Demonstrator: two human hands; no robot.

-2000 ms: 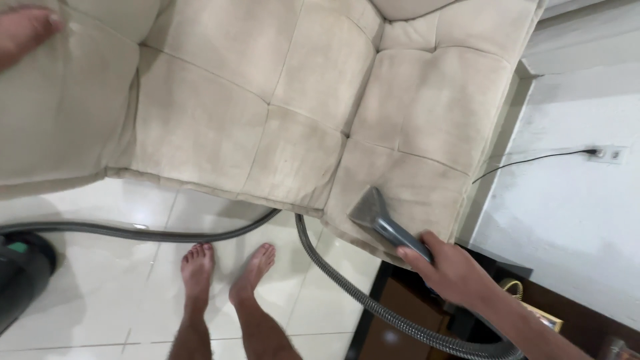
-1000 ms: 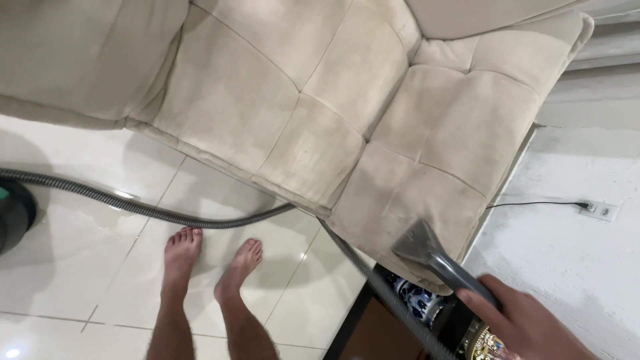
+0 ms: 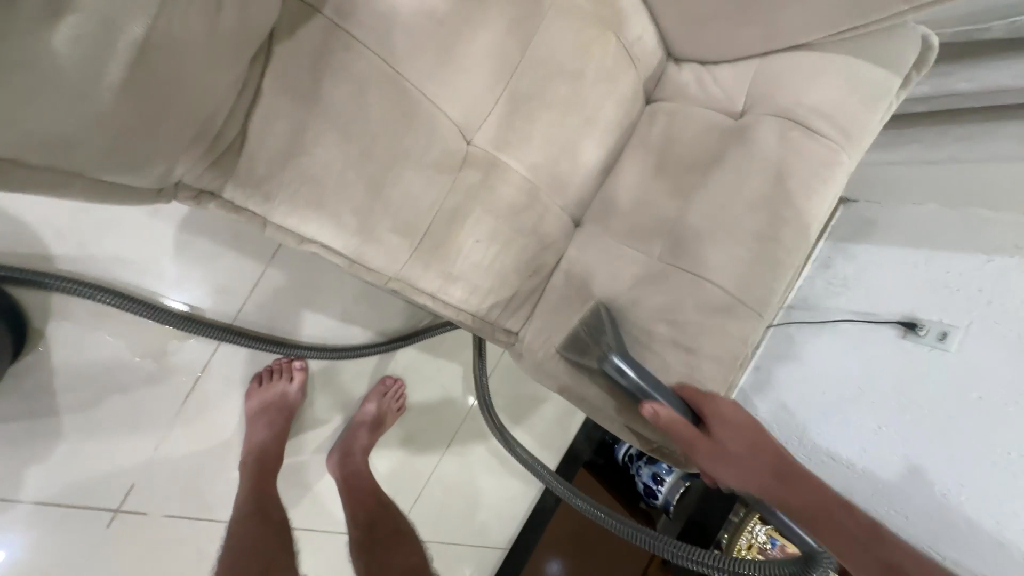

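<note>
My right hand (image 3: pixel 716 436) grips the dark handle of an upholstery extractor nozzle (image 3: pixel 596 340). The nozzle's clear, flared head rests on the beige tufted sofa (image 3: pixel 520 168), on the right-hand section near its front edge. From the handle's rear end, a grey corrugated hose (image 3: pixel 528 456) loops down and left, passes by the sofa's front edge and runs on across the floor to the left. My left hand is out of view.
A black rounded machine part (image 3: pixel 10 332) is at the left edge. Below the sofa's right end, a blue-and-white ceramic vase (image 3: pixel 652 476) and a gold ornate object (image 3: pixel 760 540) stand on dark furniture. A plug sits in a wall outlet (image 3: pixel 936 332). My bare feet are on glossy tiles.
Two seconds ago a hand showed at the upper left; it is out of view now. Since one second ago, the nozzle has moved left across the right section, still in my right hand.
</note>
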